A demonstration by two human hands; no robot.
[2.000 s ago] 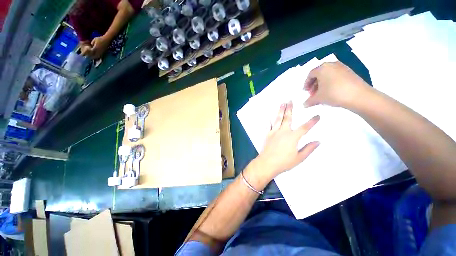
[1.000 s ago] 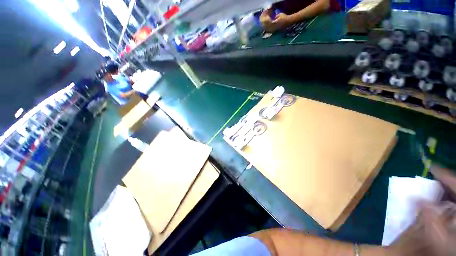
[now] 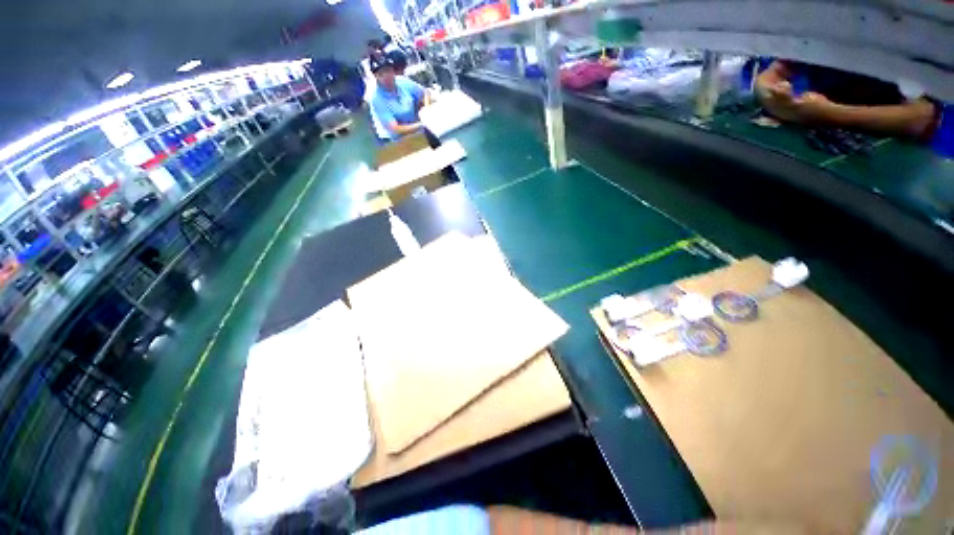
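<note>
A blurred ring-headed part (image 3: 903,475) shows at the lower right, its ring up and its pale stem running down to the picture's edge; what holds it is hidden. More ring-headed parts (image 3: 705,336) with white ends lie along the far left edge of a tan cardboard sheet (image 3: 795,418) on the green bench. Only a blue sleeve and a thin strip of my left forearm show along the bottom edge; my left hand is cut off. My right hand is out of the picture.
Tan cardboard sheets (image 3: 450,334) lie on a dark side table, beside a white pack in clear film (image 3: 303,418). A small whitish bottle (image 3: 404,234) stands behind them. A person in blue (image 3: 395,105) is farther back; another person's arms (image 3: 837,110) show across the bench.
The view has swung left. The white sheets, my hands and the rows of waiting parts have left the picture. A ring-headed part has appeared at the lower right.
</note>
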